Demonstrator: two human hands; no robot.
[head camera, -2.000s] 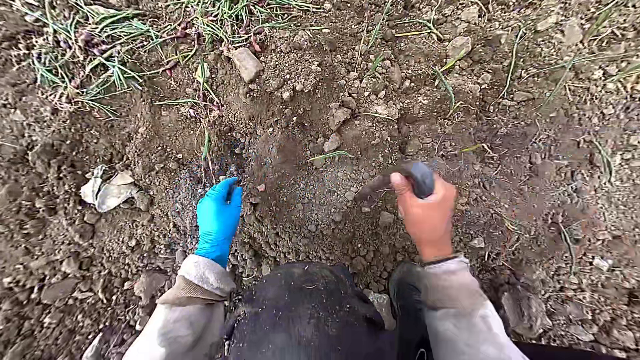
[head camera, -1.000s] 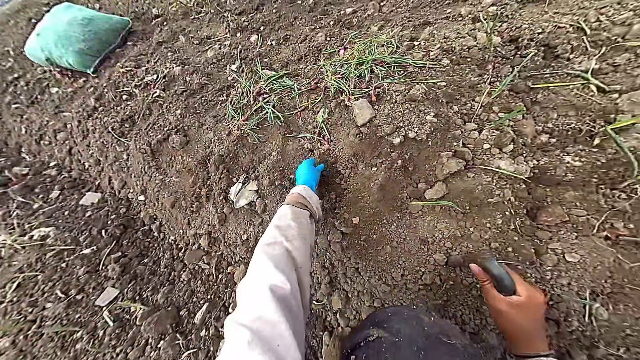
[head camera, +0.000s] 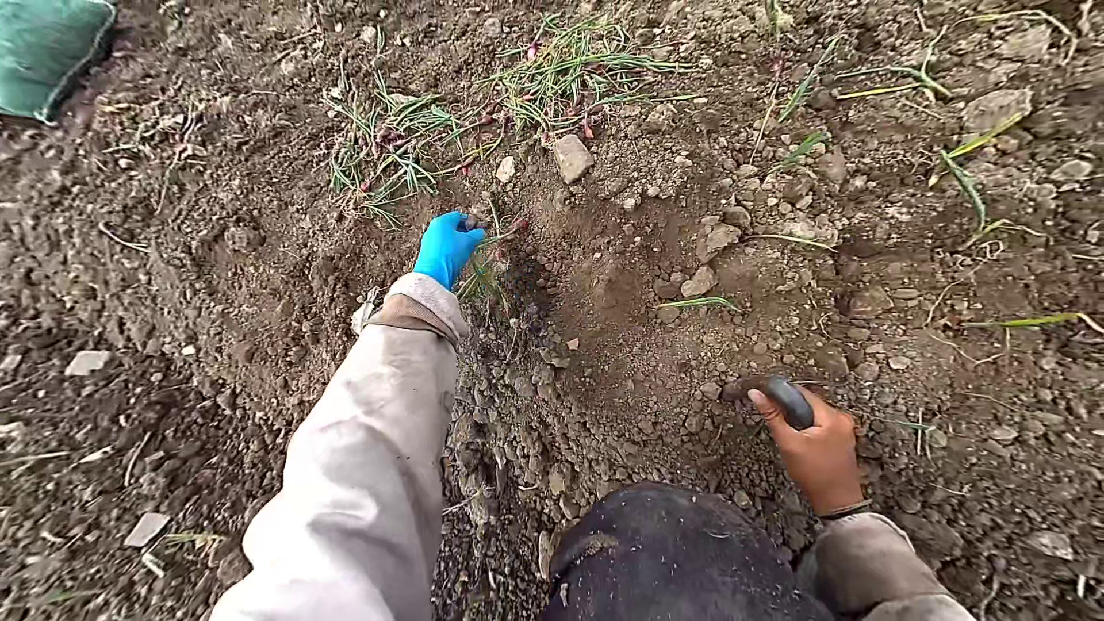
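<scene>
My left hand, in a blue glove, reaches out over the soil with its fingers curled. Beside its fingertips lies a small onion plant with a reddish bulb and thin green leaves; whether the fingers grip it cannot be told. Just beyond lie a bunch of small onions and a larger green pile of them. At the lower right my bare right hand is closed around the dark curved handle of a hand tool, whose working end is low against the soil and hard to make out.
A green filled sack lies at the upper left. A squarish stone rests below the onion pile, and more stones are scattered to its right. A dark, dirt-specked rounded surface is at the bottom. Loose green plants stand at the right.
My left hand has reached forward toward the onions from its place two seconds ago. A small onion plant now shows beside its fingers. My right hand keeps hold of the tool. The view has shifted.
</scene>
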